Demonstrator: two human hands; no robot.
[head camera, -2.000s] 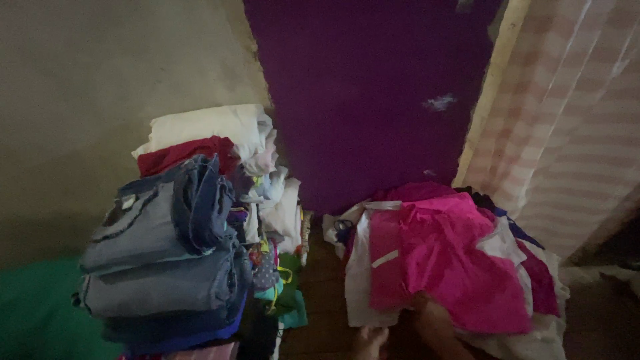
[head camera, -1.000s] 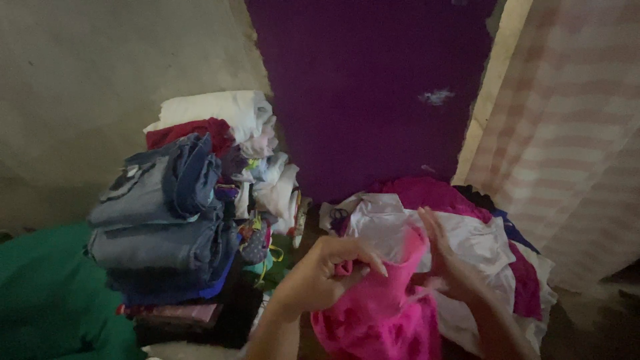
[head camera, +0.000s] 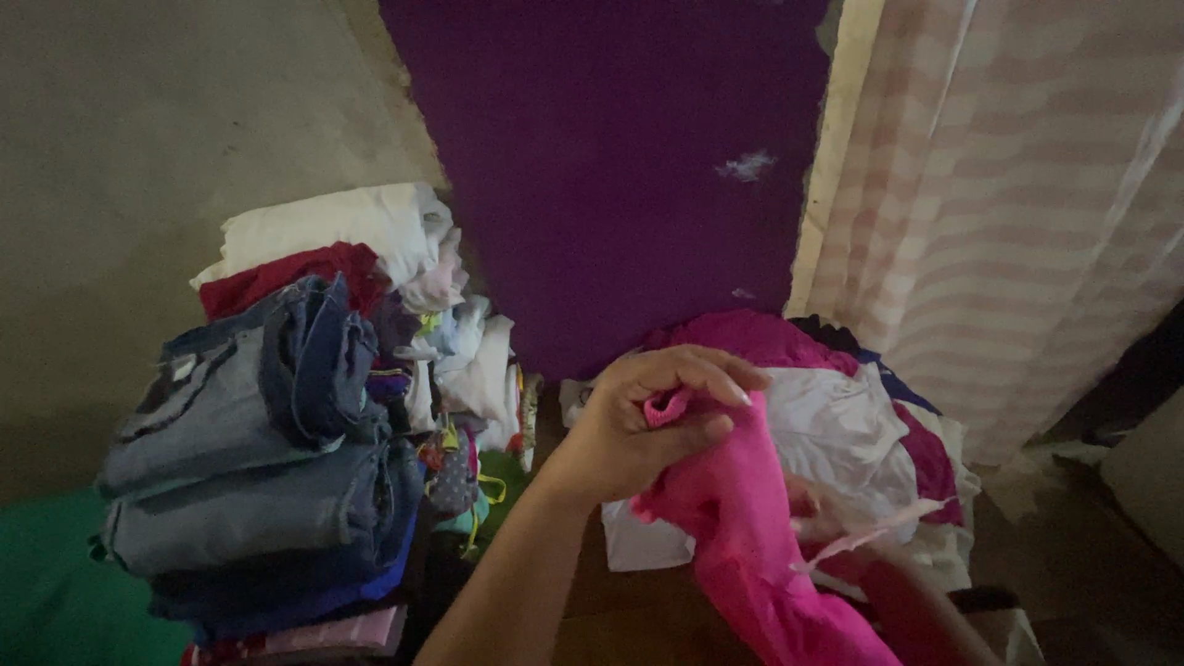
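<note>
A bright pink garment (head camera: 740, 499) hangs from my left hand (head camera: 647, 416), which pinches its upper edge between thumb and fingers. My right hand (head camera: 832, 518) is blurred at the garment's right side, close to a pale ribbon-like strip (head camera: 879, 532); whether it grips the strip or the cloth I cannot tell. Behind both hands lies a heap of loose clothes with a white cloth (head camera: 832, 425) and a magenta cloth (head camera: 749, 338). On the left rises a stack of folded denim jeans (head camera: 240, 499).
Behind the jeans are a folded white cloth (head camera: 324, 227), a dark red cloth (head camera: 287, 277) and several mixed garments. Green fabric (head camera: 65, 583) lies at far left. A purple panel (head camera: 620, 185) stands behind, with a striped curtain (head camera: 999, 203) on the right.
The pink garment lay spread on the heap two seconds ago and is now held up, showing white cloth beneath. Since one second ago my right hand has moved lower along it.
</note>
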